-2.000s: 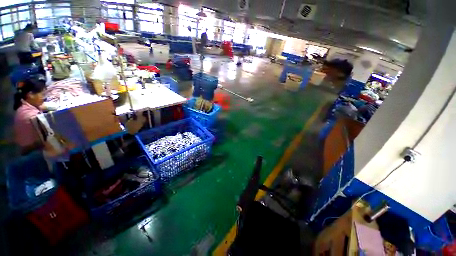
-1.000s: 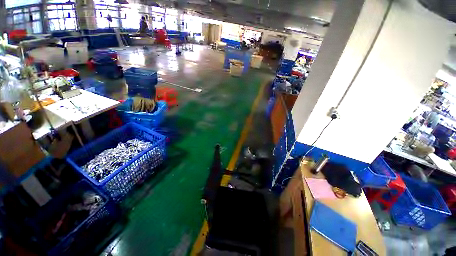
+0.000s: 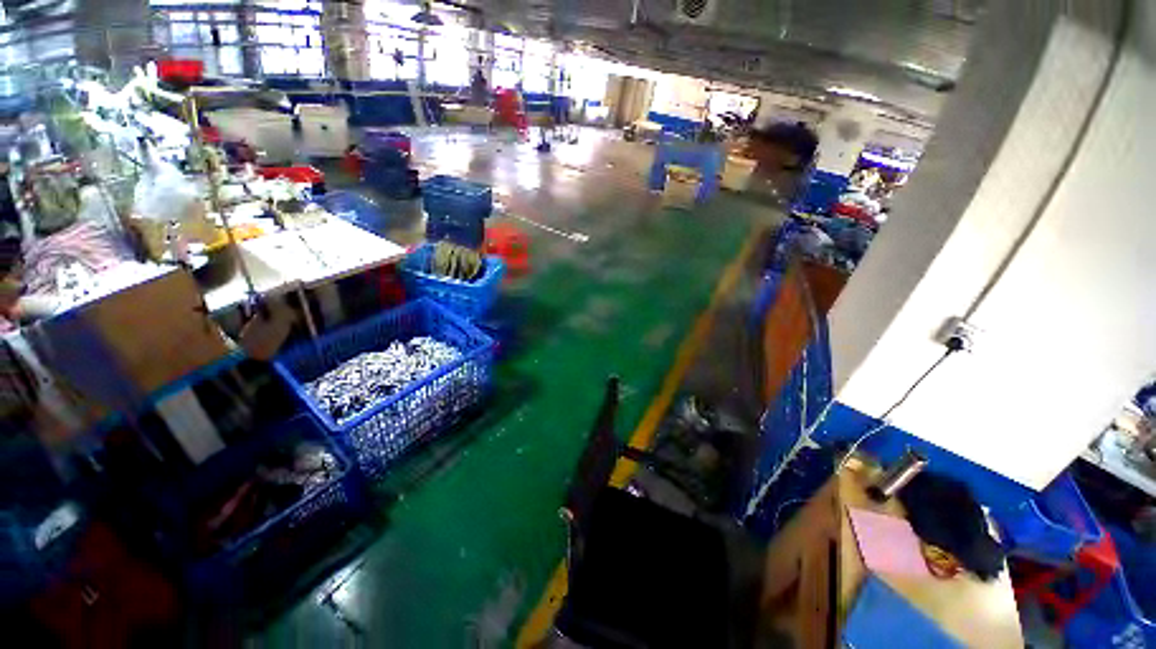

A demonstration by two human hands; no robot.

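Observation:
Neither of my hands is in the picture. Nearest in front of me is a black swivel chair [image 3: 659, 571] with an armrest, at the bottom centre. Right of it stands a light wooden desk [image 3: 976, 611]. On the desk lie a pink sheet [image 3: 887, 545], a blue folder or sheet [image 3: 894, 619] cut off by the lower edge, a dark cloth-like item [image 3: 951, 517] and a metallic cylinder [image 3: 903, 474].
Left of the green aisle [image 3: 558, 380], a blue crate [image 3: 418, 418] holds black-and-white pieces. A darker crate [image 3: 273, 507] stands nearer. Worktables [image 3: 336, 254] line the left. A white pillar [image 3: 1001, 317] with a socket and cable stands right.
The view swings right, then partly back left. The desk and pillar are now further right than one second ago, and the folder is partly cut off. No hand appears in any frame.

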